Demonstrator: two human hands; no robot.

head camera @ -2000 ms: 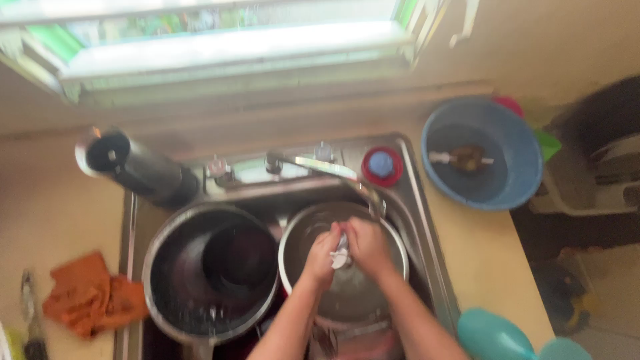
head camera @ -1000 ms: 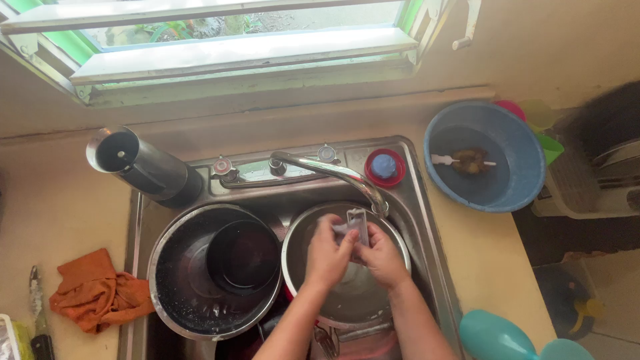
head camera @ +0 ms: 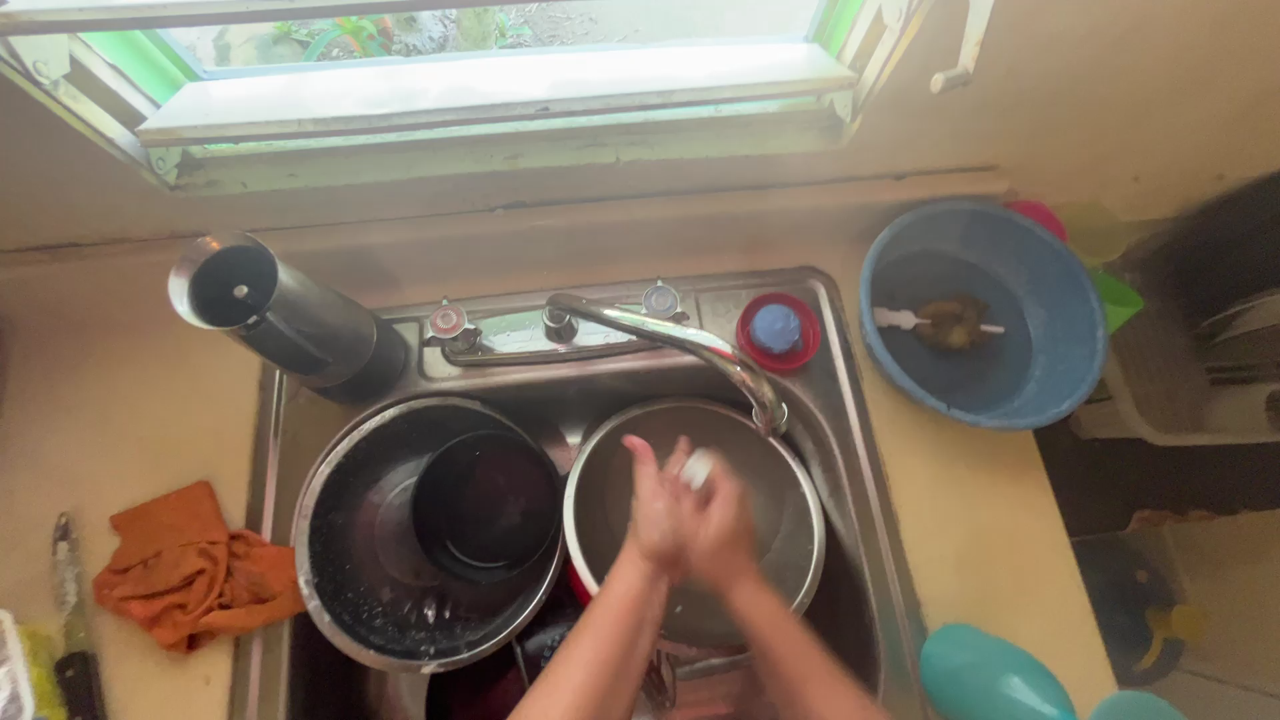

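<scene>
My left hand (head camera: 657,510) and my right hand (head camera: 722,515) are pressed together above a metal-rimmed pot of cloudy water (head camera: 570,520) in the sink. A small whitish object (head camera: 697,468), blurred, sticks out at the fingers of my right hand. My left thumb points up, apart from the other fingers; whether the left palm also grips the object is hidden. The chrome faucet (head camera: 690,345) curves over the pot's back right. Left of it stands a large dark pot (head camera: 340,610) with a smaller dark pot (head camera: 487,500) inside.
A steel cylinder container (head camera: 320,325) stands behind left. An orange cloth (head camera: 195,570) and a knife (head camera: 72,620) lie on the left counter. A red dish with a blue item (head camera: 777,330) sits behind the faucet. Right are a blue basin (head camera: 1075,340) holding a brush and a teal plastic item (head camera: 990,672).
My hands have closed together from a looser hold, in which a clear or whitish piece showed between the fingers. The pots and basin have stayed put.
</scene>
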